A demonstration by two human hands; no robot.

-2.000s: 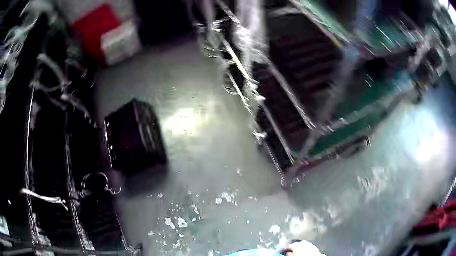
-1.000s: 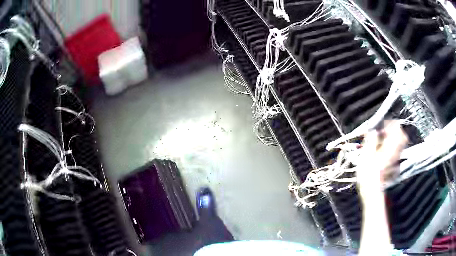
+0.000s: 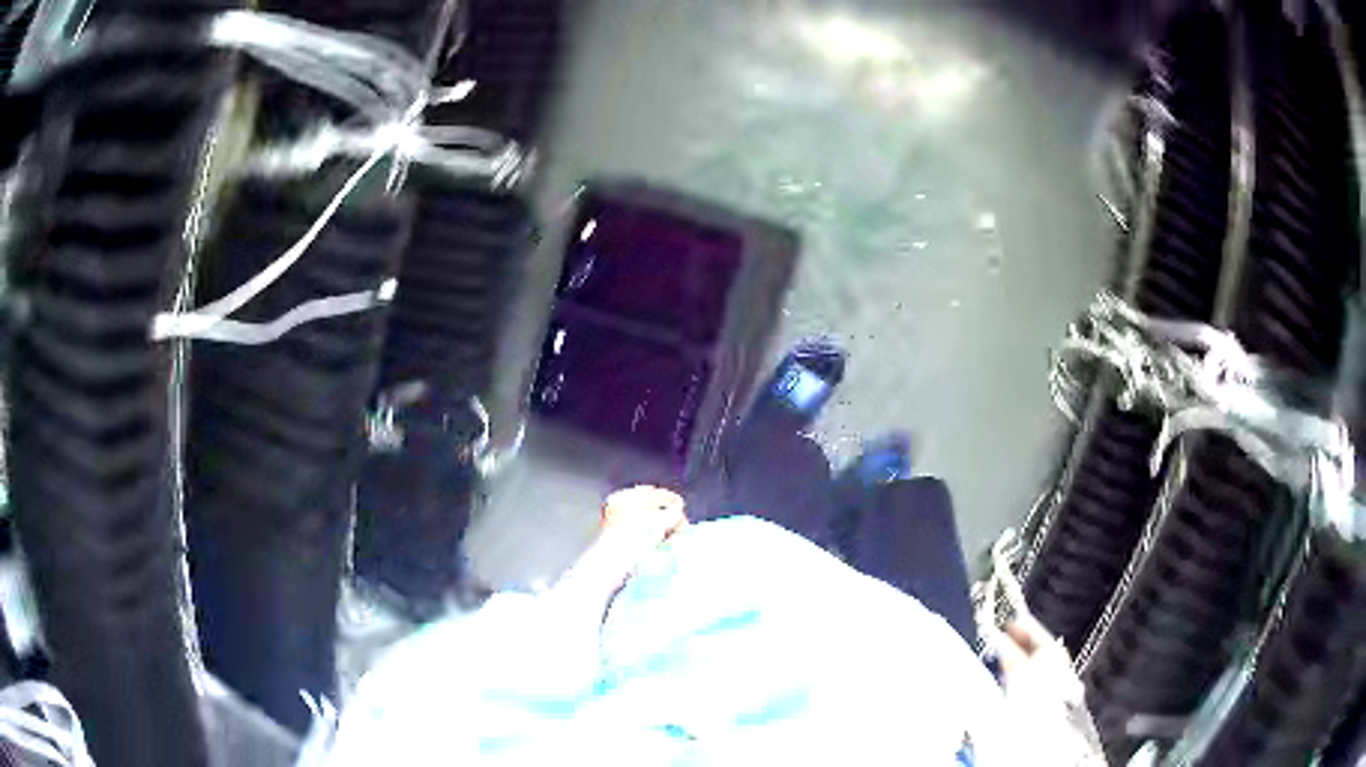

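My left hand [image 3: 644, 511] is small and blurred at the lower middle, in front of my pale clothing. Its fingers cannot be made out. My right hand [image 3: 1031, 644] is low on the right beside the right rack, blurred and partly cut off by glare. Thin white cable ends [image 3: 1004, 581] show right by it; whether it holds them is unclear. A white cable bundle [image 3: 1161, 367] hangs at the right rack's edge. Another tied bundle [image 3: 393, 138] hangs across the left rack, with one loose white lead [image 3: 285, 318] below it.
Ribbed black foam holders [image 3: 277, 435] fill the left rack, and more foam [image 3: 1184, 525] lines the right rack. A low dark box [image 3: 644, 322] lies on the grey-green floor [image 3: 929, 225] between them. My shoe [image 3: 809, 375] is beside the box.
The view has swung down and left. My right hand was up among the white cables on the right rack and is now low near its edge. My left hand has come into view.
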